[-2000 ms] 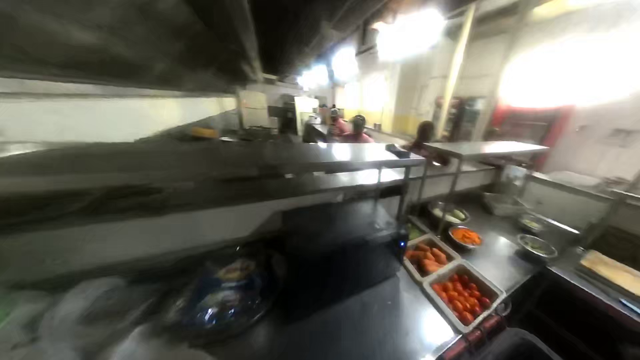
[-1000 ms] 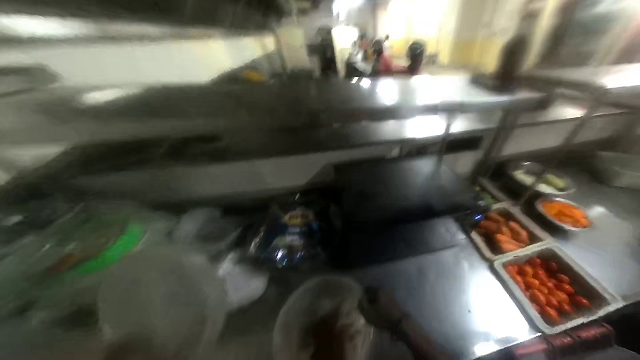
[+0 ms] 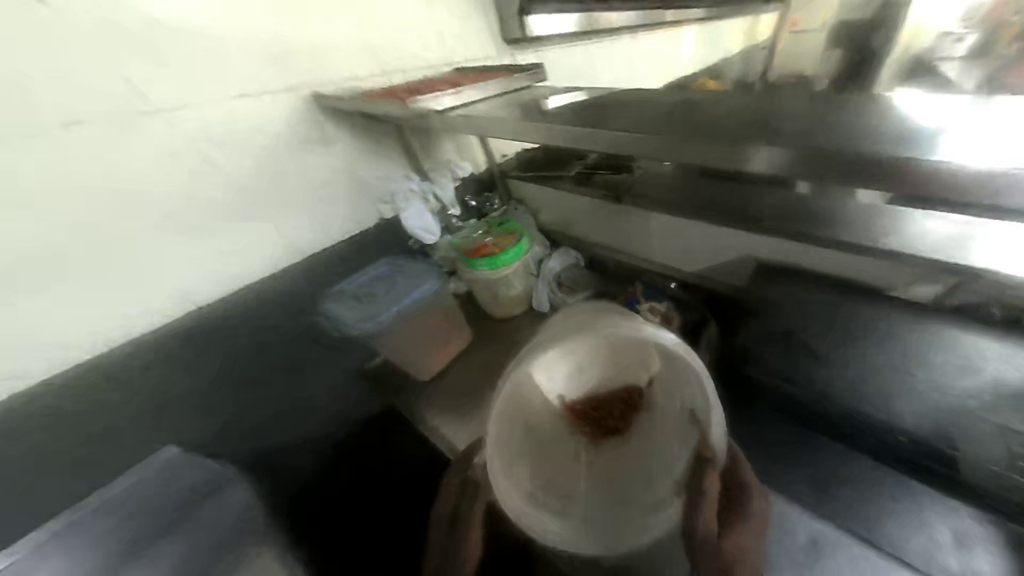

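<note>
A whitish plastic tub (image 3: 592, 496) is held between both hands, its round mouth tilted toward me. Inside lies a small heap of reddish-brown food (image 3: 606, 411). My left hand (image 3: 462, 508) grips the tub's left side, and my right hand (image 3: 724, 504) grips its right side with the fingers at the rim. Beyond the tub stands a round container with a green-rimmed lid (image 3: 498, 276). To its left is a rectangular clear plastic box with a bluish lid (image 3: 392, 296) and pinkish contents.
A steel shelf (image 3: 640, 120) runs above the worktop (image 3: 464, 408), with a tray of reddish food (image 3: 472, 84) at its left end. White plastic bags (image 3: 422, 210) lie by the wall. A dark flat-sided object (image 3: 864, 352) stands at the right.
The view has swung left, away from the trays of tomatoes and carrots. A hand was near a pale tub one second ago; now both hands hold a tub up.
</note>
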